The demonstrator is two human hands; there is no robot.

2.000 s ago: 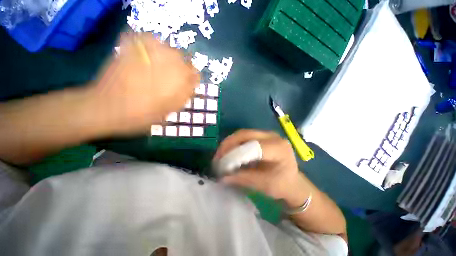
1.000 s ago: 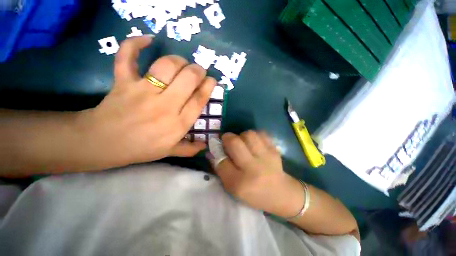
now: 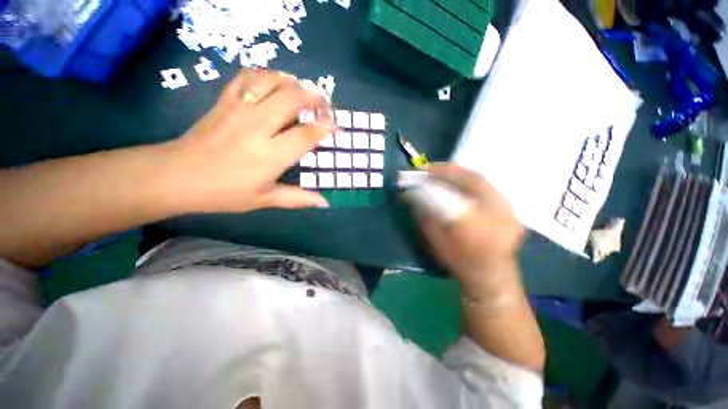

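A green PCB panel (image 3: 355, 198) lies before me with rows of white-faced small square parts (image 3: 343, 160) on it; its bottom strip is bare green. My left hand (image 3: 267, 140) spans the panel's left end, fingertips at the top and thumb at the lower left edge, hiding that end. My right hand (image 3: 471, 220) is blurred, right of the panel and off it. It wears a white finger cot (image 3: 447, 201). A small pale shape with a dark edge shows at its fingertips; I cannot tell whether it is held.
Yellow utility knife (image 3: 413, 152), partly behind my right hand. Die-cut tabbed pieces (image 3: 231, 28) beyond my left hand, blue parts bin (image 3: 96, 48) upper left. Green panel stack (image 3: 423, 36) at the top, white sheet (image 3: 523, 104) with dark-edged squares at right, stacked trays (image 3: 670, 232) far right.
My right hand has left the panel's lower right edge and moved right, beside the knife. My left hand has shifted left, uncovering more squares. The view has also shifted.
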